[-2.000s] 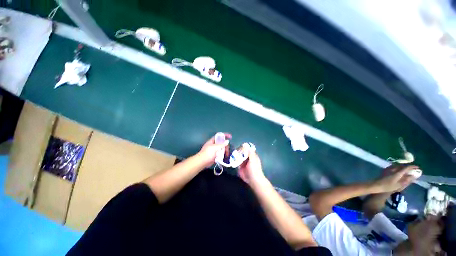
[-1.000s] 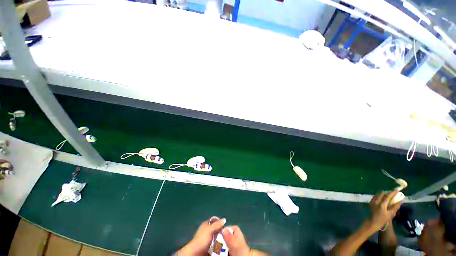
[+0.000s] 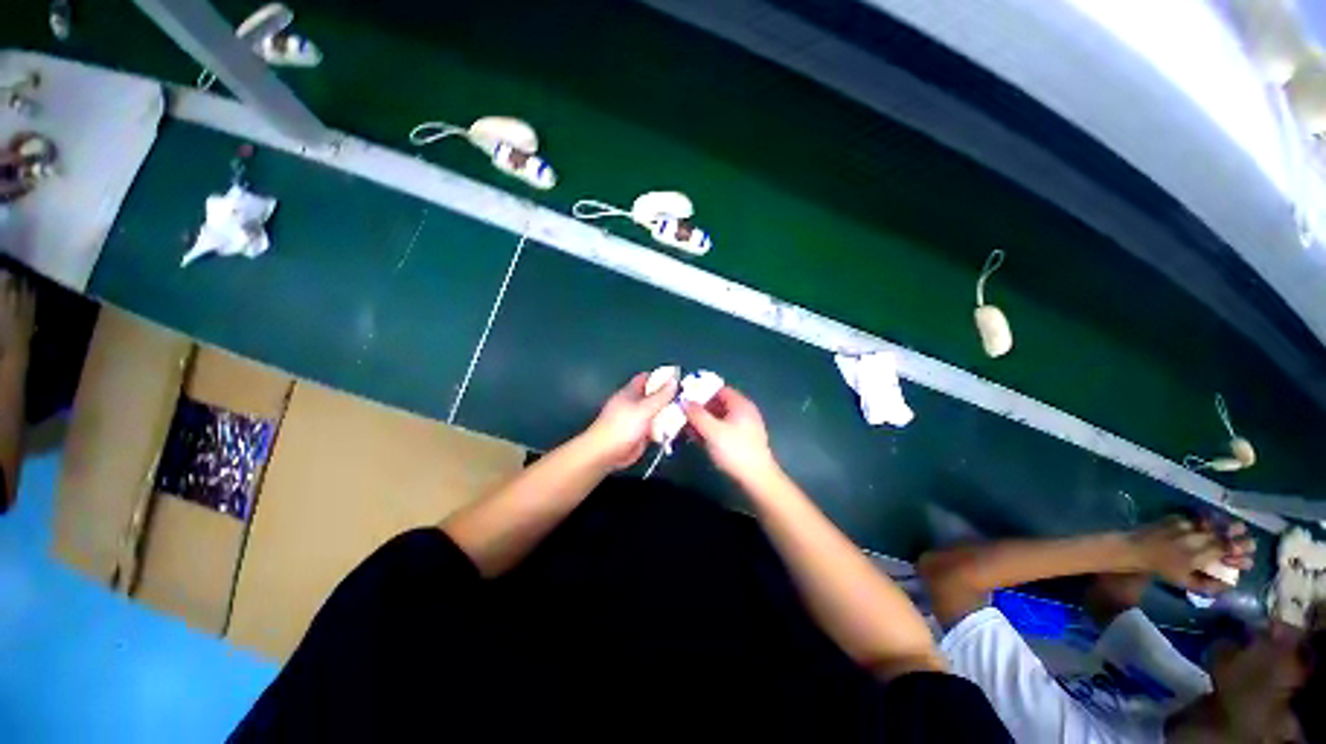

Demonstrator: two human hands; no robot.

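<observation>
My left hand [image 3: 625,419] and my right hand [image 3: 732,432] are close together above the dark green bench. My left hand grips a small white piece [image 3: 663,382]. My right hand grips another white piece with blue marking [image 3: 700,388]. A white part shows between the hands, with a thin cord hanging below it. The fingers hide much of the parts, so I cannot tell whether the pieces are joined.
The green belt [image 3: 814,247] carries cream ovals with cords, some beside marked cylinders [image 3: 676,230]. A white cloth [image 3: 876,388] lies by the metal rail [image 3: 727,298]. A crumpled scrap [image 3: 233,225] is at left, a carton [image 3: 364,480] below. Another person's arm [image 3: 1040,558] is at right.
The camera looked up one second ago and now looks down again. The held parts now show as white pieces between both hands. The neighbour's hands have moved lower around a white part.
</observation>
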